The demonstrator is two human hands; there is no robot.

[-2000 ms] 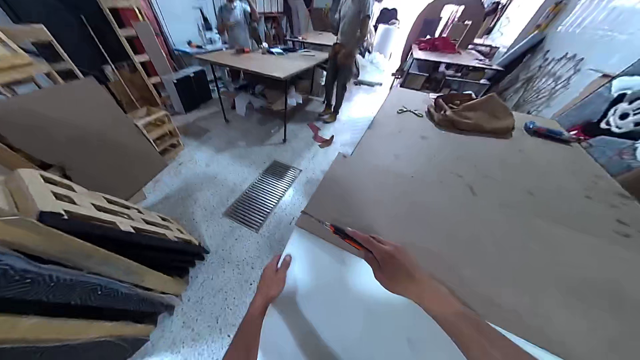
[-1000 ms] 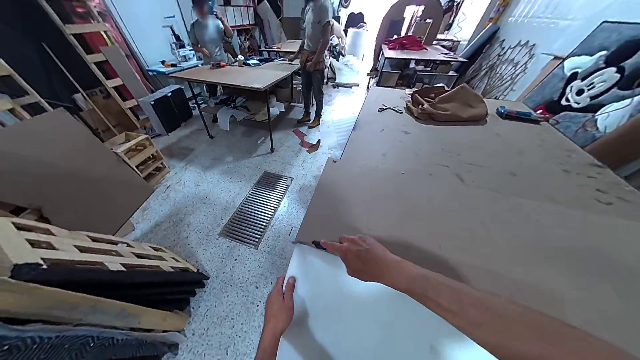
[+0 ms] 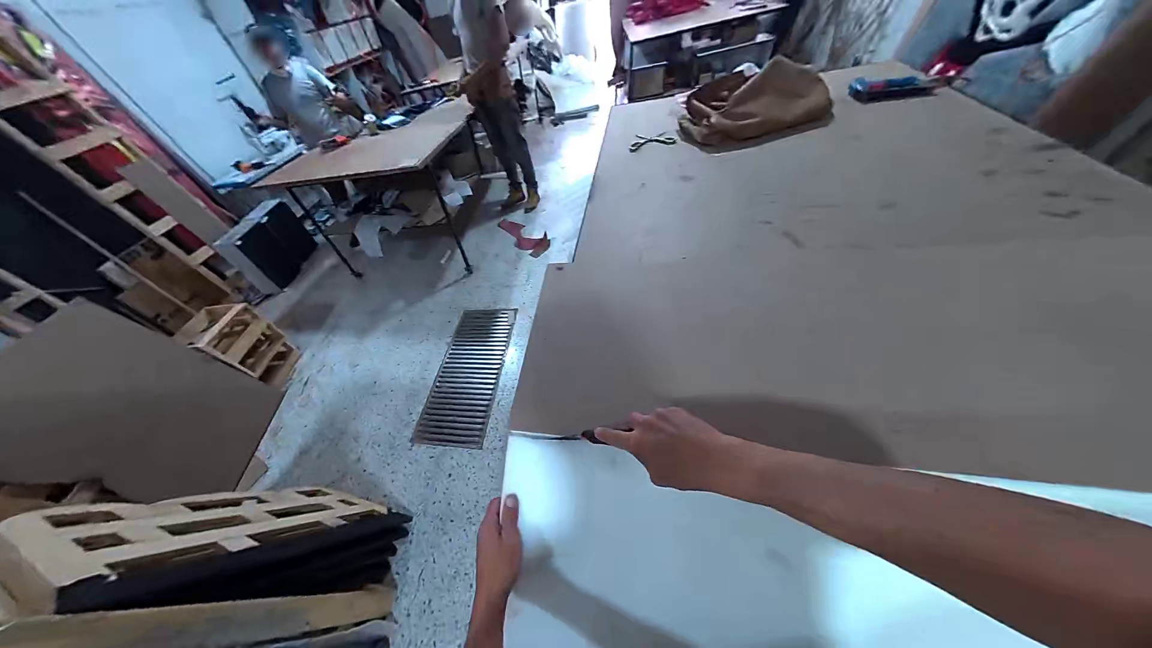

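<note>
A large white sheet [image 3: 702,558] lies on the near part of the brown-topped worktable [image 3: 810,315], its far edge running across the board. My right hand [image 3: 670,450] is closed around a dark-handled knife [image 3: 594,436], whose thin blade points left along that far edge, close to the sheet's left corner. My left hand [image 3: 501,544] grips the left edge of the white sheet, thumb on top, fingers mostly hidden beyond the edge. Farther up the table lie scissors [image 3: 652,141], a piece of brown leather-like material [image 3: 765,103] and a blue tool [image 3: 891,87].
A metal floor grate [image 3: 468,378] lies left of the table. Stacked padded wooden frames [image 3: 216,531] stand at lower left, with a brown board [image 3: 126,396] behind. Two people stand around another table [image 3: 378,153], and red scraps [image 3: 525,238] lie on the floor.
My right hand has turned, and the knife's orange-and-black handle, plain two seconds ago, is now mostly covered by it. My left hand has stayed at the sheet's left edge.
</note>
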